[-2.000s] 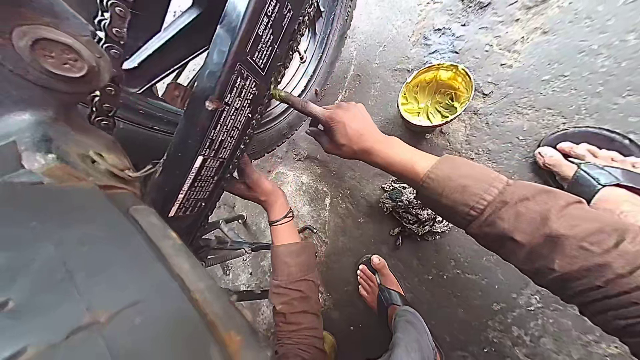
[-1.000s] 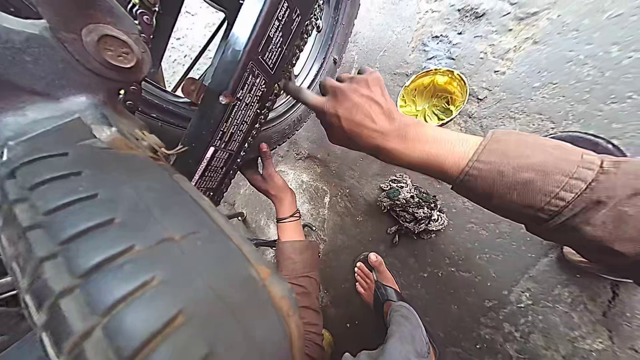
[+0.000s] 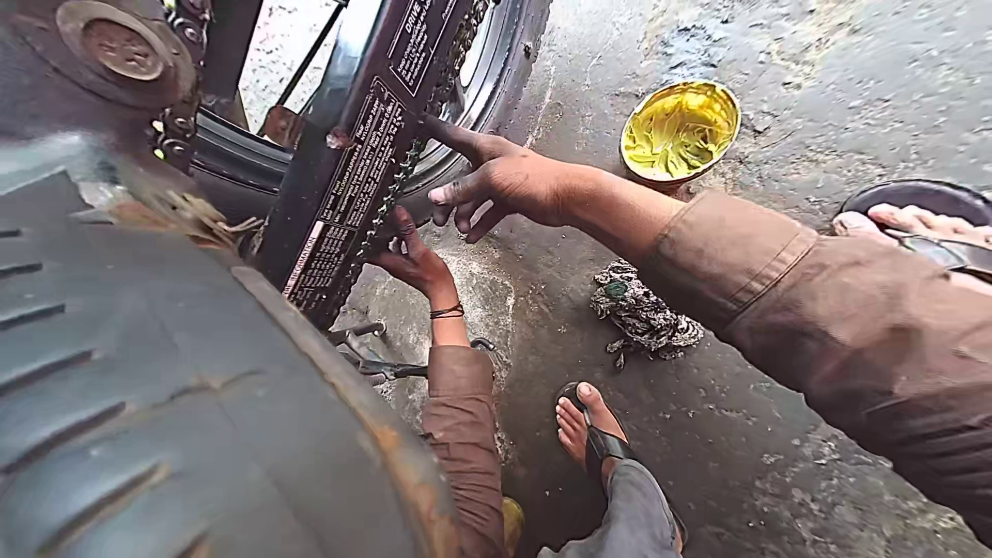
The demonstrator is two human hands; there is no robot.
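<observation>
My right hand (image 3: 504, 174), its fingers darkened and spread, has its index finger at the greasy drive chain (image 3: 399, 182) of a motorcycle. Nothing is held in it. Below, my left hand (image 3: 415, 260) is raised beside the lower part of the chain and the rear tyre, thumb up, with some of its fingers hidden behind the swingarm. The black swingarm (image 3: 345, 170) bears labels with writing. A round tub of yellow grease (image 3: 682, 132) stands on the floor to the right of the wheel.
A tyre (image 3: 155, 372) fills the lower left. A knotted, dirty rag (image 3: 643, 314) lies on the concrete floor below my right forearm. Metal stand parts (image 3: 387, 368) are near my left wrist. My sandalled feet are at lower centre and far right.
Green grease seen on my right fingertip at the chain two seconds ago is no longer visible there. The fingers of my right hand have spread, and it is lower along the chain.
</observation>
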